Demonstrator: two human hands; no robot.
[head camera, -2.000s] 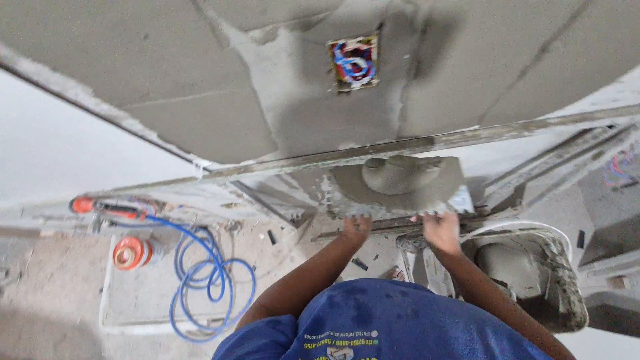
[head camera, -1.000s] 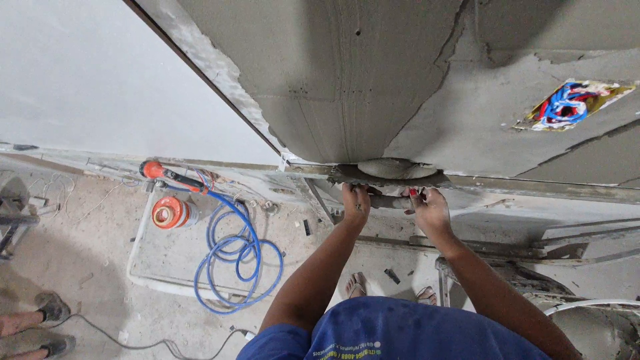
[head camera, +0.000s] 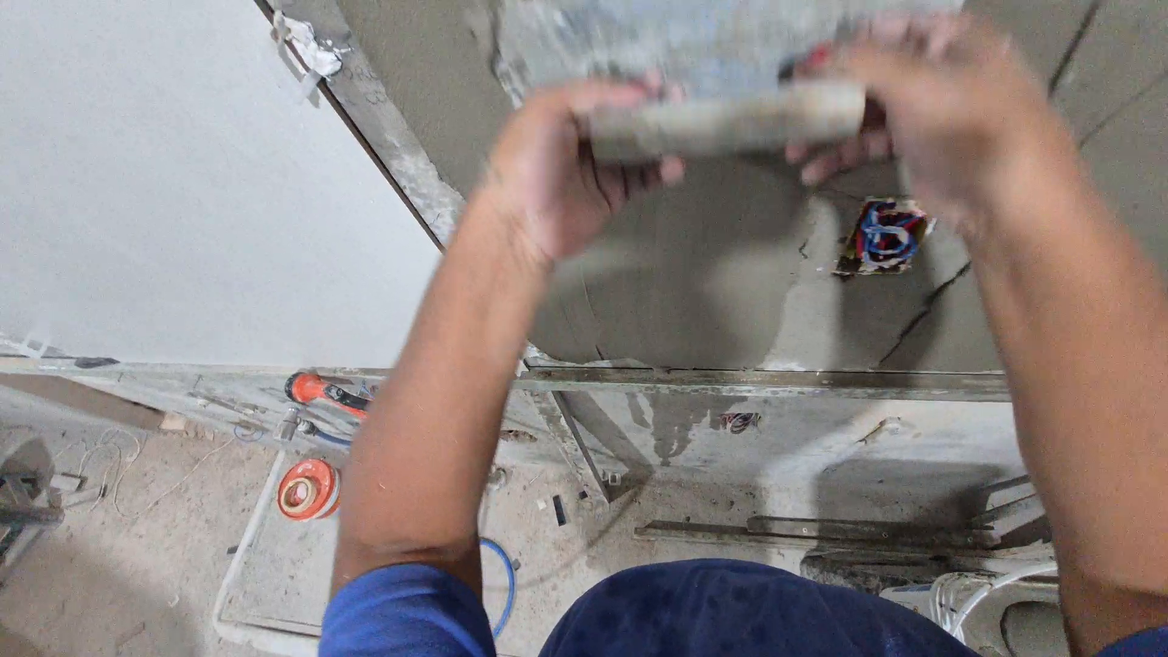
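Observation:
My left hand (head camera: 575, 164) grips the left end of a wide, mortar-smeared trowel (head camera: 730, 119), and my right hand (head camera: 949, 119) grips its right end. Both hands are raised and blurred. The tool's pale blade (head camera: 730, 46) lies against or close before the wall; contact cannot be told. Grey wet mortar (head camera: 675, 255) covers the wall beneath it. An electrical box with blue and red wires (head camera: 885, 237) sits in the wall, just left of my right wrist. Something small and red shows at my right fingers.
A horizontal straight ledge (head camera: 766, 381) crosses below the mortar. White panel (head camera: 201, 182) at left. Below are an orange-handled tool (head camera: 319, 391), an orange container (head camera: 308, 488), a blue hose (head camera: 506, 584), metal profiles (head camera: 821, 531) and a bucket (head camera: 1013, 602) at lower right.
Both hands have moved up the wall from the ledge with the trowel. The mortar heap seen on the blade two seconds ago no longer shows. The view has shifted.

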